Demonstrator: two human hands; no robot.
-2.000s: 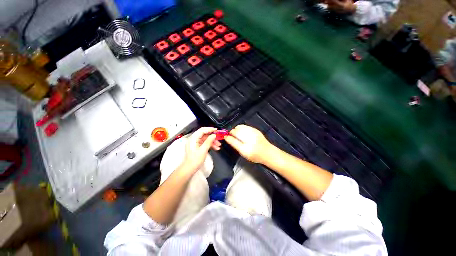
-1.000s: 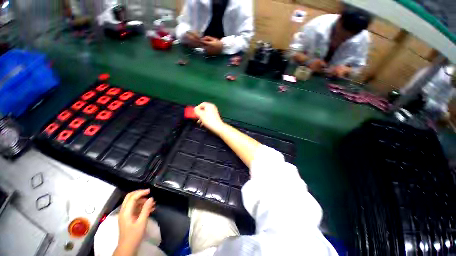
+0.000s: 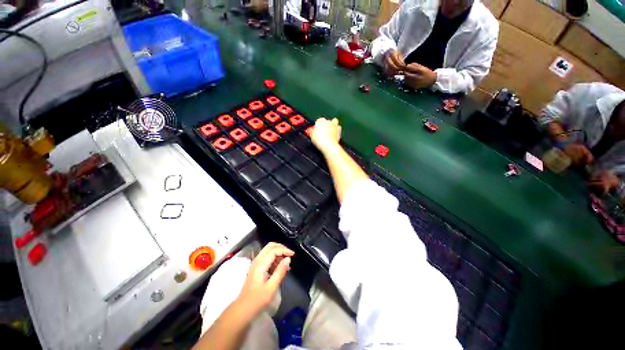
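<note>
My right hand [image 3: 325, 135] is stretched out over the far right edge of the black blister tray [image 3: 274, 191]. Its fingertips are on a red housing [image 3: 310, 131] at that edge, partly hidden by the fingers. Several red housings [image 3: 255, 123] with pale-edged openings sit in the tray's far pockets. Its nearer pockets show bare black plastic. Another red housing [image 3: 382, 150] lies on the green bench, right of my right hand. My left hand [image 3: 264, 275] hovers above my lap, fingers loosely curled and apart, with nothing visible in it.
The white machine table [image 3: 205, 225] at left bears a fixture [image 3: 86, 184], a red stop button [image 3: 202, 258], two thin black outlines and a fan [image 3: 151, 120]. A blue bin [image 3: 175, 58] stands behind. A second black tray [image 3: 473, 280] lies at right. Two white-coated people sit opposite.
My right hand has let go of a red housing, now on the green bench, and moved to one at the tray's edge. The view has turned left.
</note>
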